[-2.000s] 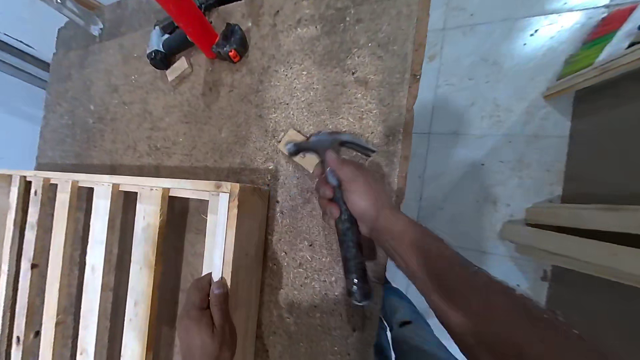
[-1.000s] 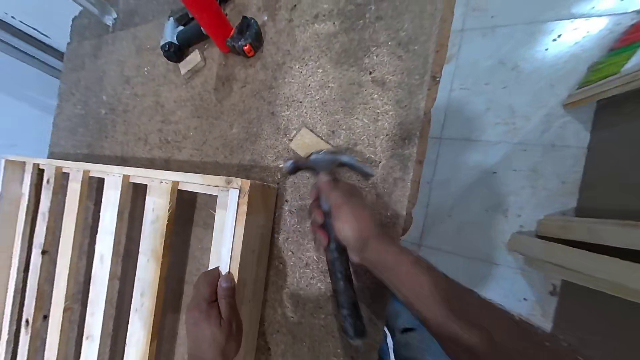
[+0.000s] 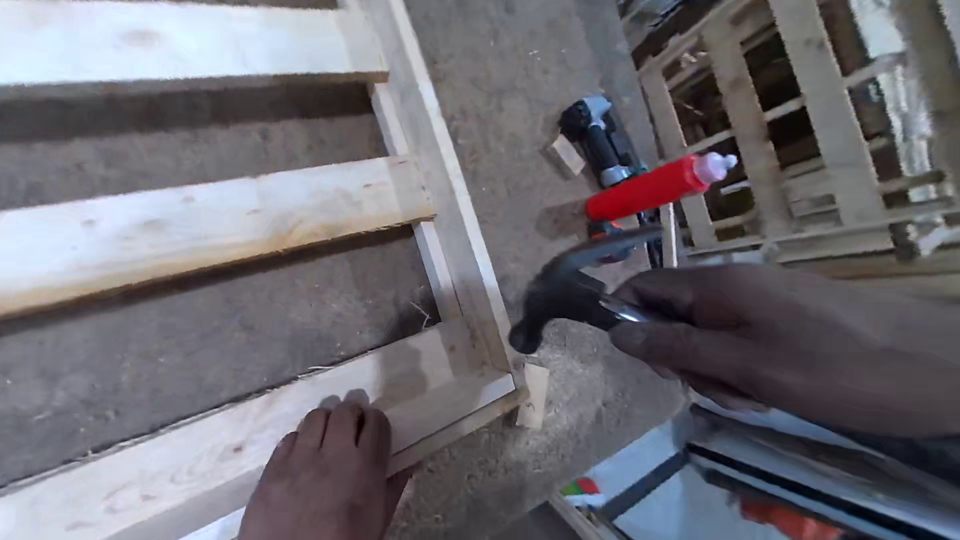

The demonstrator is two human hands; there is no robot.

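My right hand [image 3: 720, 330] grips a claw hammer [image 3: 566, 292] close below its dark head, which hangs by the corner of a slatted wooden frame [image 3: 465, 217]. My left hand [image 3: 330, 465] rests over the frame's bottom board [image 3: 195, 450], fingers curled on its upper face and the thumb side hidden. A small flat wood piece [image 3: 532, 396] lies against the outside of that corner. Beyond the hammer are a red bottle [image 3: 649, 187] with a pale tip and a pneumatic nailer [image 3: 600, 139], beside a small wood block [image 3: 564, 156].
The frame lies on a worn particle-board work surface [image 3: 510, 90]. At the upper right stand other slatted wooden frames or pallets [image 3: 817, 112]. Below the surface's edge, part of a wooden piece [image 3: 581, 517] and a light floor [image 3: 652, 495] show.
The view has turned strongly and come nearer the frame's corner. The hammer, earlier over the small wood piece on the work surface, is now beside the frame's corner, still in my right hand.
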